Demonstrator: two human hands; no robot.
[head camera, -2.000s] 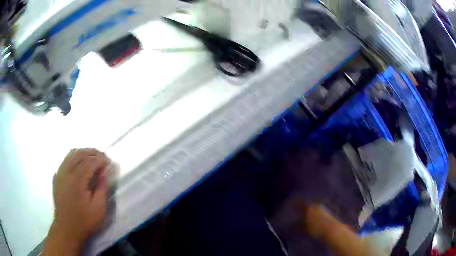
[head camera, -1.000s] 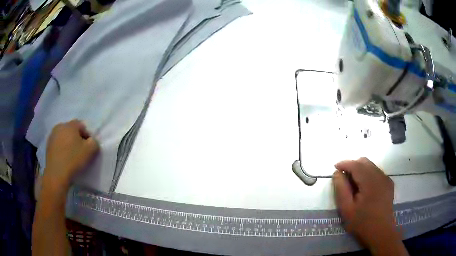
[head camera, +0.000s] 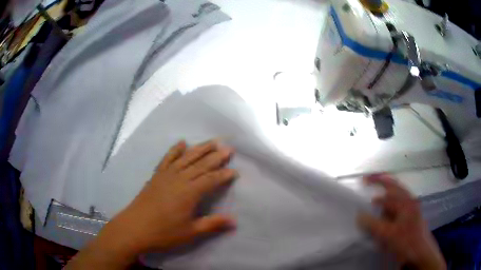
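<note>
A light grey fabric panel (head camera: 258, 211) lies over the table's front, left of and in front of the needle area. My left hand (head camera: 190, 190) lies on it with fingers spread, palm down. My right hand (head camera: 393, 216) is at the panel's right end, blurred, thumb and fingers apart; whether it pinches the fabric edge cannot be told. The stacked grey cut pieces (head camera: 84, 100) lie at the left. The white machine head (head camera: 358, 58) with a blue stripe stands at the upper right, its needle area brightly lit.
Black-handled scissors (head camera: 454, 153) lie right of the needle area. A dark stubby attachment (head camera: 384, 122) hangs beside the needle. The table-edge ruler (head camera: 79, 222) shows at the lower left, partly covered by fabric. Dark and blue cloth (head camera: 18, 116) hangs at the far left.
A grey panel now lies across the table front, where bare table and ruler showed. My left hand has moved right from the stack and spread its fingers. My right hand has opened somewhat.
</note>
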